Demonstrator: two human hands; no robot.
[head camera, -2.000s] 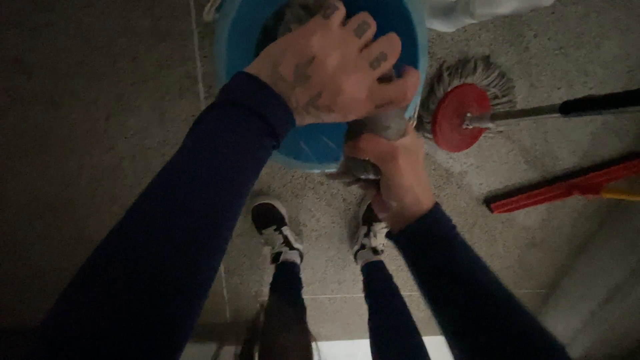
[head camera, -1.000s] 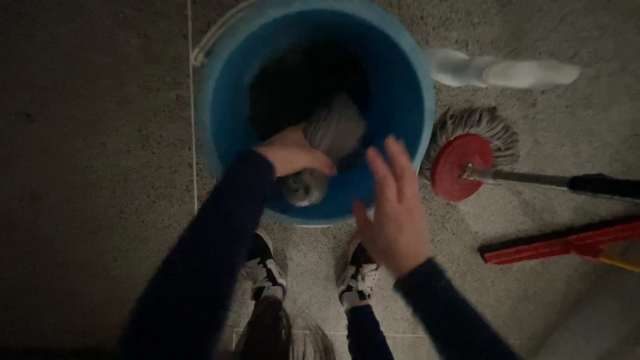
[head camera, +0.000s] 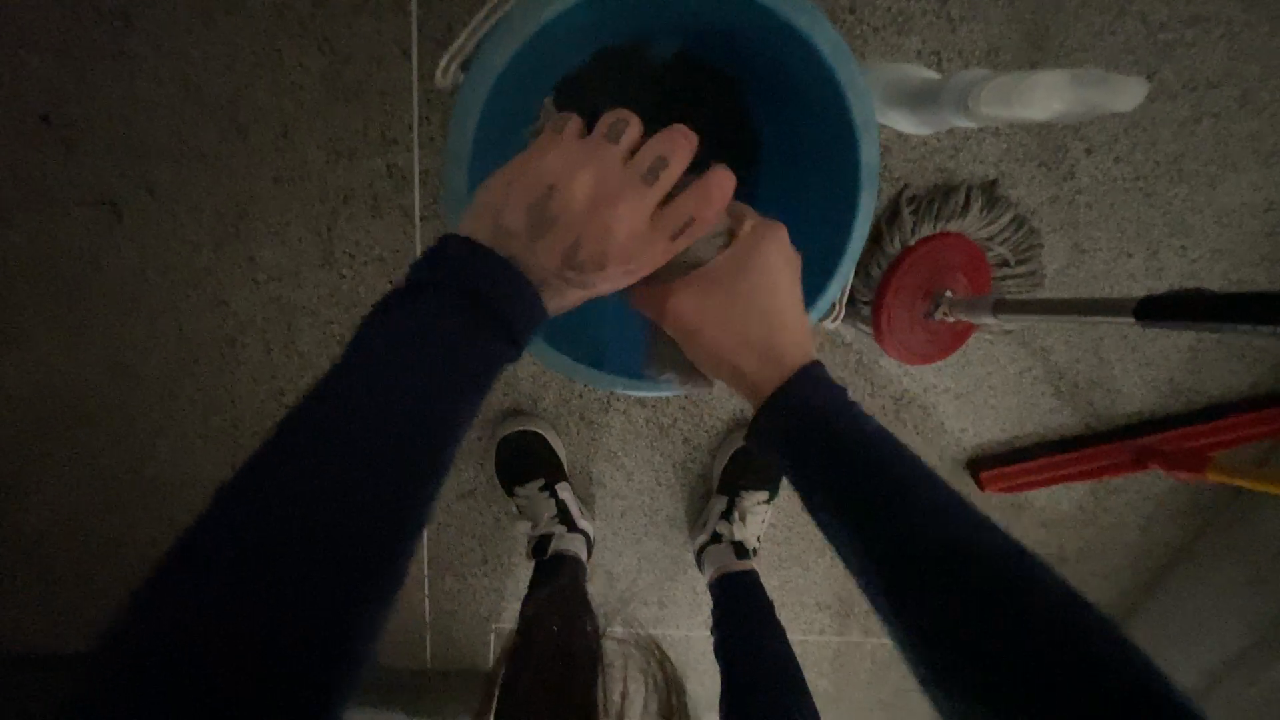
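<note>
A blue plastic bucket (head camera: 862, 190) stands on the floor at the top middle of the head view, with dark contents inside. Over its opening my left hand (head camera: 600, 215) grips a wet grey cloth (head camera: 700, 252), its tattooed fingers curled. My right hand (head camera: 735, 295) is closed on the same cloth, close against the left. Part of the cloth hangs below the right hand near the bucket's front rim. Both palms and most of the cloth are hidden.
A string mop with a red round head (head camera: 930, 300) lies right of the bucket. Below it is a red floor squeegee (head camera: 1120, 450). A whitish translucent plastic bottle (head camera: 1010, 97) lies at the upper right. My shoes (head camera: 540, 490) are just below the bucket.
One second ago my left hand held the grey cloth low in the bucket and my right hand was apart with its fingers spread. Now both hands are together on the cloth.
</note>
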